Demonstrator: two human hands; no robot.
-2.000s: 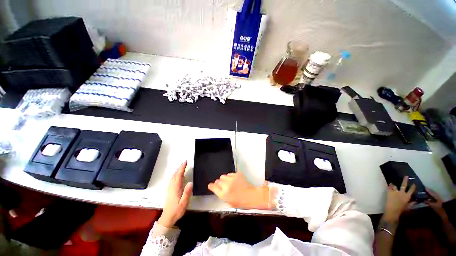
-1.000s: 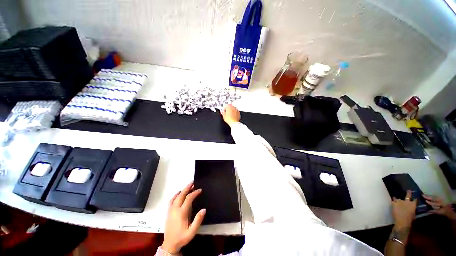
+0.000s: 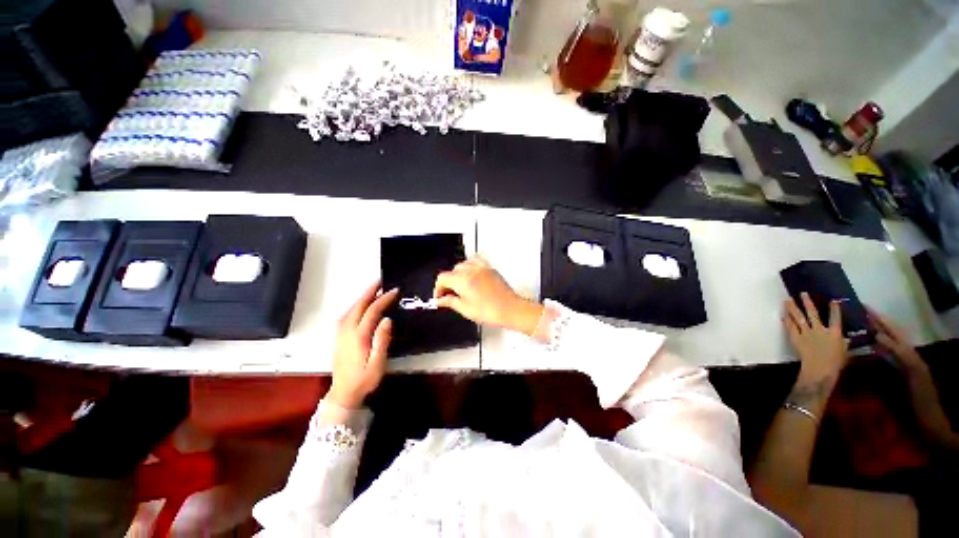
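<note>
A black box base (image 3: 423,252) lies on the white tabletop in front of me, with no tray or device seen in it. My right hand (image 3: 475,291) is over its right part, fingertips closed on a small white coiled cable (image 3: 419,304), which shows at the fingertips over the box. My left hand (image 3: 363,342) rests at the box's left edge, fingers apart, with the fingertips against the side. The cable pile (image 3: 384,100) lies behind, partly on the black strip.
Three filled boxes with white devices (image 3: 237,269) stand at the left and two more (image 3: 660,265) at the right. Bagged white items (image 3: 177,108) lie back left. A dark stack (image 3: 654,142) stands back right. A neighbour's hands (image 3: 820,336) hold a black box at far right.
My right hand reached to the cable pile and has come back over the box with a cable. My left hand remains beside the box. The view has tilted downward.
</note>
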